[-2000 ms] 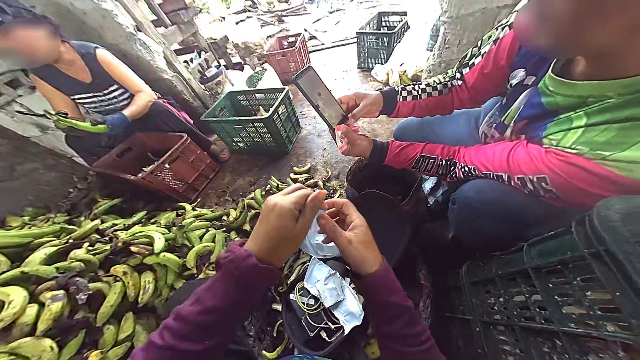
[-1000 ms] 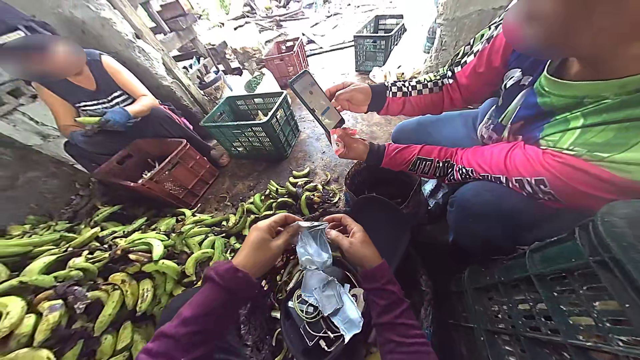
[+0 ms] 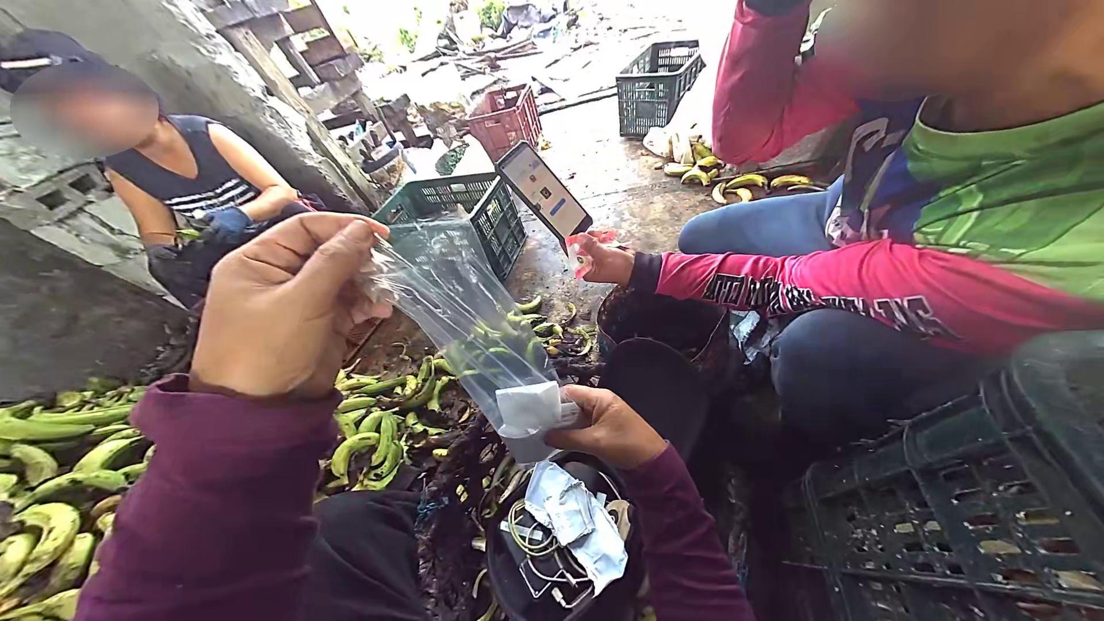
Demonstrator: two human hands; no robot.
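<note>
A clear plastic bag (image 3: 466,297) is stretched between my two hands. My left hand (image 3: 289,302), raised at centre left, pinches its gathered upper end. Lower down, my right hand (image 3: 608,424) grips the bottom of the bag together with a folded white paper or packet (image 3: 528,407); whether the packet lies inside the bag I cannot tell. Beneath my right hand, a dark container (image 3: 509,565) on my lap holds a crumpled pale wrapper (image 3: 576,522) and thin coiled cables (image 3: 528,536).
Green plantains (image 3: 52,492) cover the floor at left. A co-worker at right holds a smartphone (image 3: 545,191); another person sits at far left. Green crates (image 3: 660,86) and a red crate (image 3: 507,119) stand farther back. A dark bucket (image 3: 664,323) and a large dark green crate (image 3: 940,483) are at right.
My left hand has risen to the left, stretching the plastic, while my right hand has moved lower. The co-worker's one arm has lifted from the phone; the other hand still holds it.
</note>
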